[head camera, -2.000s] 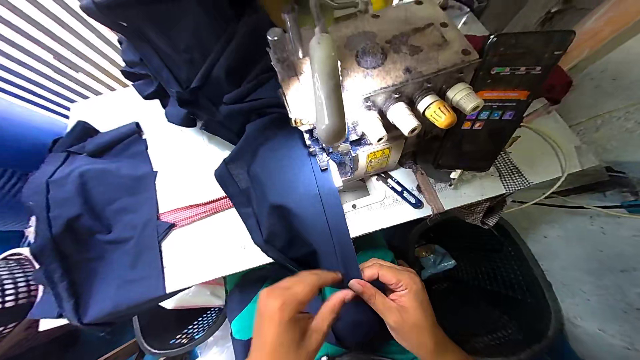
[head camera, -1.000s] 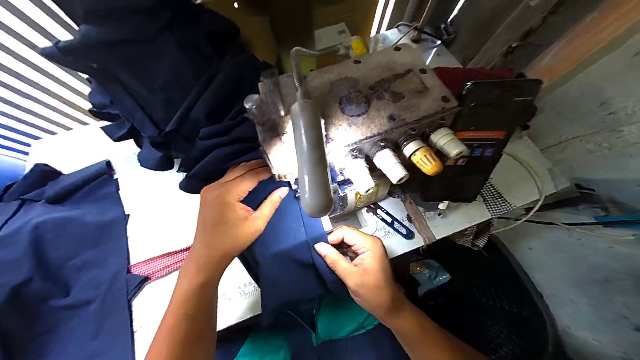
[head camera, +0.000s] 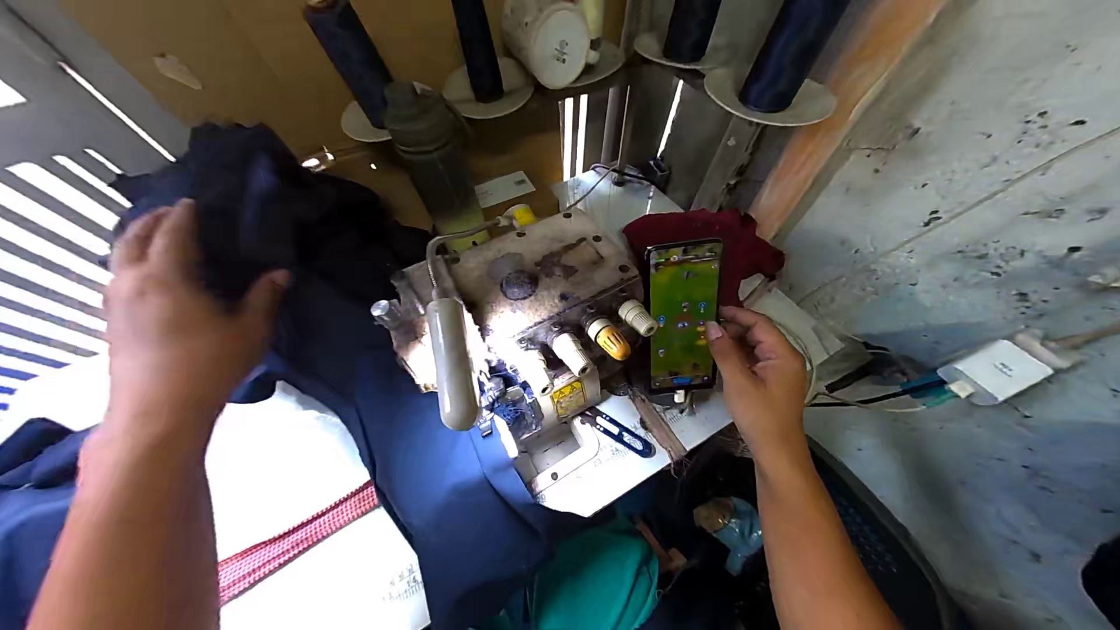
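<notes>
My left hand (head camera: 188, 306), a little blurred, is at the pile of dark navy fabric (head camera: 254, 210) on the left; its grip cannot be made out. My right hand (head camera: 761, 367) touches the right edge of a smartphone (head camera: 684, 315), which stands upright with its screen lit. Between the hands is an overlock sewing machine (head camera: 542, 271) with tension dials (head camera: 609, 339) and a grey lamp (head camera: 453, 363) shining at its needle area. Navy fabric (head camera: 446, 490) lies under the needle area and hangs over the table edge. Thread snips (head camera: 621, 432) lie beside the machine.
Thread cones (head camera: 792, 52) and a white mug (head camera: 560, 48) stand behind the machine, near a dark bottle (head camera: 433, 149). Maroon cloth (head camera: 700, 229) lies behind the phone. A white adapter (head camera: 1002, 372) with cables is at the right wall. A black basket (head camera: 884, 542) stands below right.
Both hands have left the fabric by the needle area: the left went to the dark pile, the right to the phone. The phone's screen now shows a green picture. The view has tilted up.
</notes>
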